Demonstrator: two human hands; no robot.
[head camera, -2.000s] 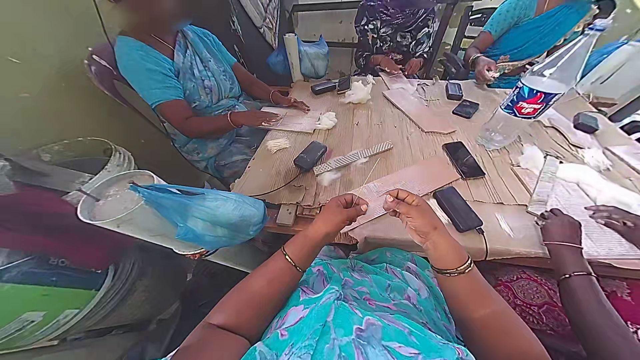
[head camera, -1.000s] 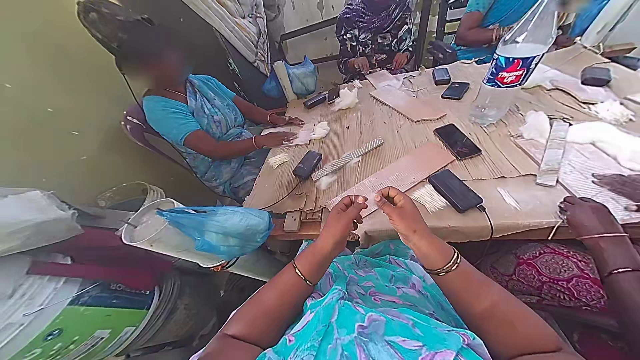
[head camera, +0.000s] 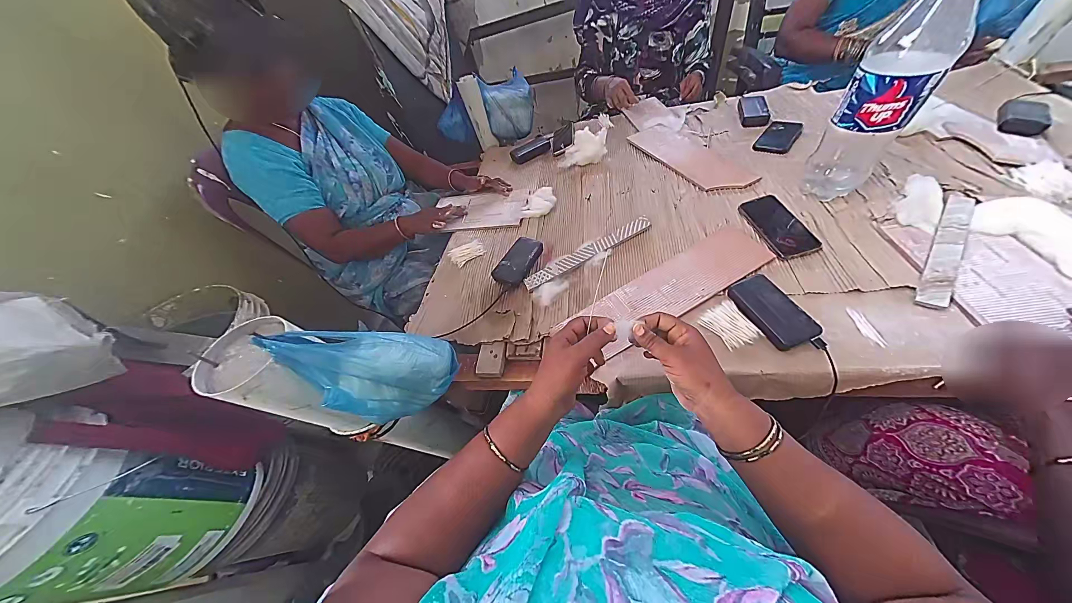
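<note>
Between my two hands a small tuft of white cotton (head camera: 624, 330) is pinched, over the near end of a pinkish board (head camera: 682, 276). My left hand (head camera: 578, 352) has thumb and forefinger together at the tuft's left side, and a thin pale strand or stick rises from those fingers. My right hand (head camera: 670, 347) grips the tuft's right side. Just right of my right hand lies a bundle of thin white wicks (head camera: 729, 324), beside a black power bank (head camera: 775, 311) with a cable. A patterned strip (head camera: 586, 254) and more cotton (head camera: 550, 291) lie beyond my left hand.
A black phone (head camera: 780, 226) and a plastic bottle (head camera: 871, 109) stand or lie farther right on the corrugated cardboard (head camera: 854, 251). A co-worker's hands rest on a board (head camera: 486, 211) at left; another person's blurred hand is at right. A bucket (head camera: 234, 368) with a blue bag (head camera: 360, 373) stands left.
A white cotton tuft now shows clearly between my fingertips; in the earlier frames it was hardly visible there. At right, the neighbouring person's hand has moved and is blurred.
</note>
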